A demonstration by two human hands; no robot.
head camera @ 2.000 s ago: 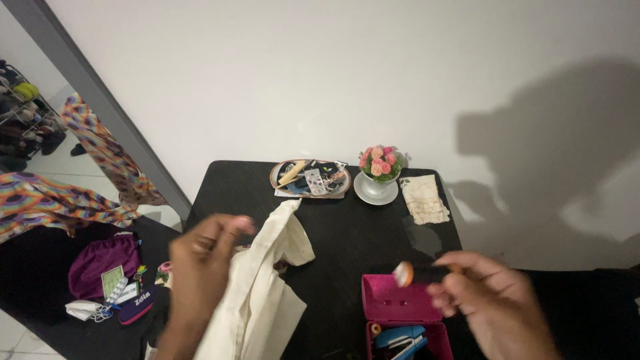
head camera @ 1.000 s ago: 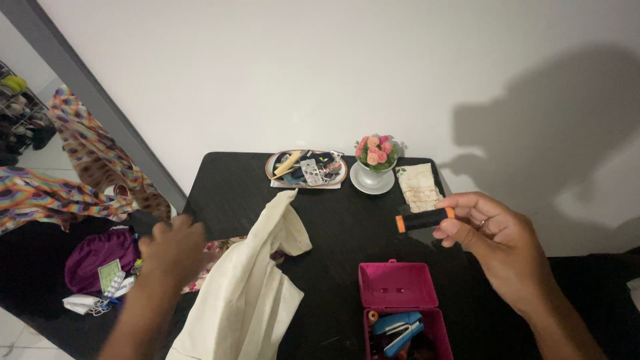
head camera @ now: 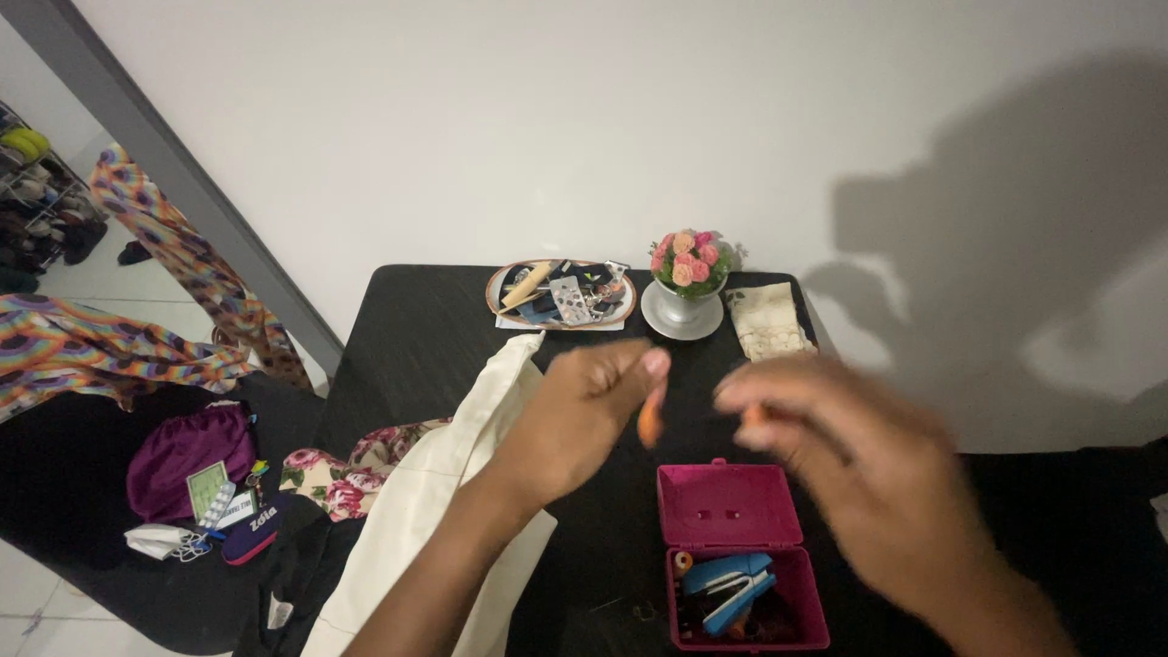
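Observation:
My right hand [head camera: 849, 456] is blurred, its fingertips closed on one orange end of a thread spool [head camera: 651, 420]. The spool's other orange end shows just under my left fingertips; its dark middle blends with the black table. My left hand [head camera: 584, 420] has thumb and finger pinched together, with nothing visible between them; a fine thread could not be made out. Cream cloth [head camera: 411, 511] lies beneath and beside my left forearm. An open magenta plastic box [head camera: 730, 506] stands below and between the hands, holding a blue stapler-like tool [head camera: 730, 584] and a small spool [head camera: 683, 564].
On the black table [head camera: 411, 310], an oval tray [head camera: 493, 297] of small items, a flower pot [head camera: 683, 306] on a saucer and a folded cream cloth [head camera: 766, 319] stand near the wall. Floral cloth [head camera: 338, 484], a purple pouch [head camera: 187, 461] and a dark case [head camera: 255, 534] lie left.
My left hand has come from the left, above the cloth, to beside the spool. My right hand still holds the spool, now lower and nearer the left hand.

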